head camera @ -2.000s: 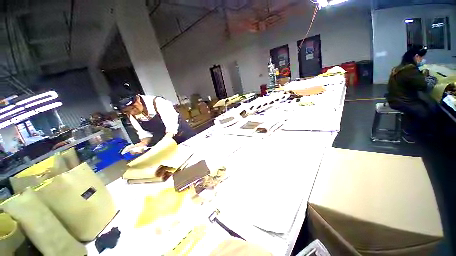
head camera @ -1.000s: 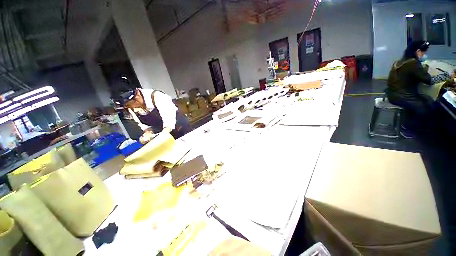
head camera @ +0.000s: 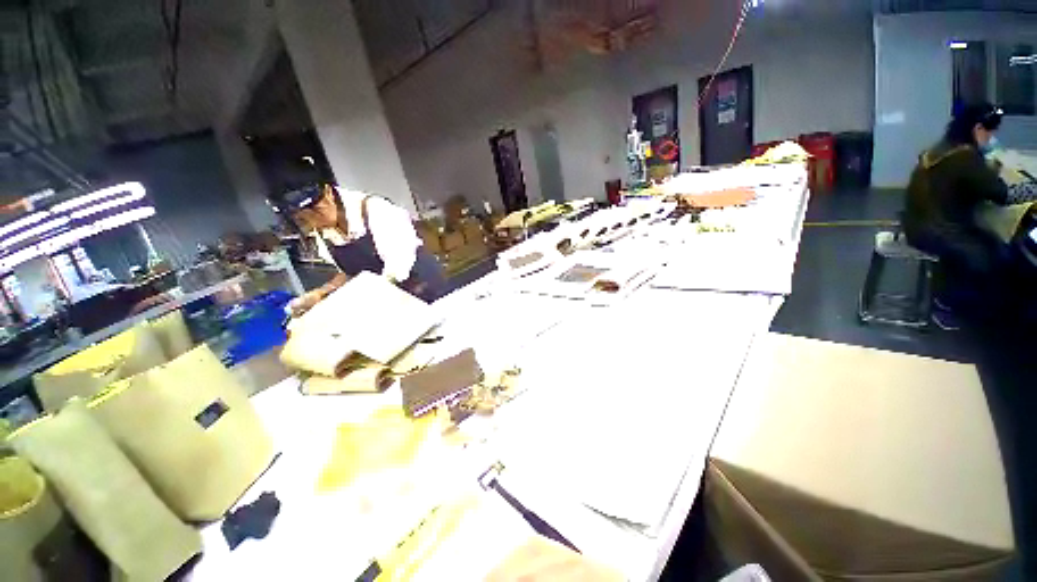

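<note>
Neither of my hands is in the picture. Nearest in front of me, a pale tan panel (head camera: 544,562) lies at the bottom edge, cut off by it. A yellow strip (head camera: 426,546) lies just left of it. A dark strap-like piece, perhaps the hammer (head camera: 529,507), lies on the white table (head camera: 591,398). An orange-yellow sheet (head camera: 370,446) lies further left, with a dark brown pad (head camera: 441,382) and crumpled brown scraps (head camera: 491,395) beyond it. A black crumpled cloth (head camera: 250,518) lies near upright khaki bag bodies (head camera: 188,426).
A large cardboard carton (head camera: 859,438) stands against the table's right side. Across the table, a person in a dark apron (head camera: 370,244) handles folded khaki panels (head camera: 358,330). Another person (head camera: 961,210) sits on a stool at the far right. Flat pieces lie along the table's far part.
The person across the table has lifted and turned the khaki panels, so a broad pale face now shows. The view has shifted slightly. The nearby table things have not visibly moved.
</note>
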